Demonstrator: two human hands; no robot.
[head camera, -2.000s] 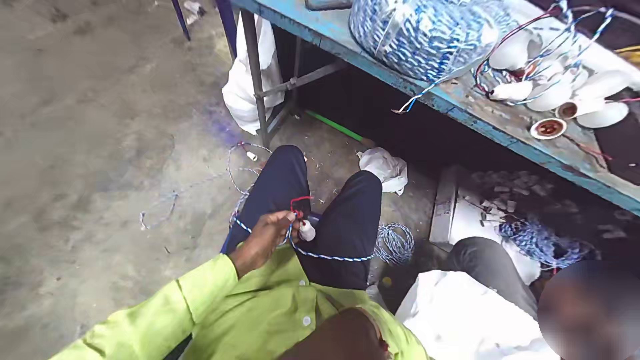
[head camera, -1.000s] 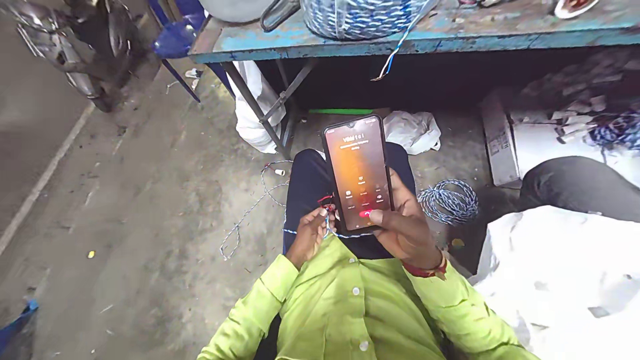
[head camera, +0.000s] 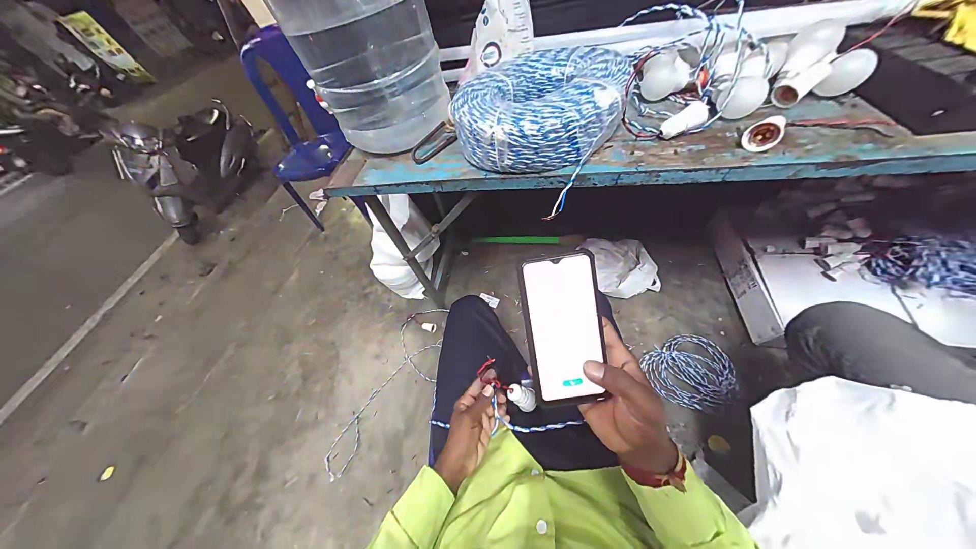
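Observation:
My right hand (head camera: 627, 408) holds a smartphone (head camera: 564, 324) upright over my lap, its thumb on the lower right of a mostly white, lit screen. My left hand (head camera: 474, 427) pinches blue-and-white twisted wire (head camera: 545, 428) and red wire ends (head camera: 488, 374) above my left thigh. Just right of those fingers hangs a white bulb holder (head camera: 522, 397) on red wire. The twisted wire crosses my lap. A loose coil of the same wire (head camera: 688, 372) lies on the floor to the right. Another length, with a small white fitting (head camera: 428, 327), trails over the floor at left.
On the blue bench (head camera: 412, 177) stand a large water container (head camera: 374, 76), a wrapped wire coil (head camera: 537, 110), white bulbs (head camera: 743, 95) and an open holder (head camera: 763, 134). A person's knee (head camera: 862, 351) is close at right, beside a carton (head camera: 743, 282). A blue chair (head camera: 313, 156) and a scooter (head camera: 171, 175) are farther left.
Two seconds ago no phone showed; one second ago my right hand held it with an orange, dark screen, and now the screen is white. The left hand keeps its wires. The view has turned.

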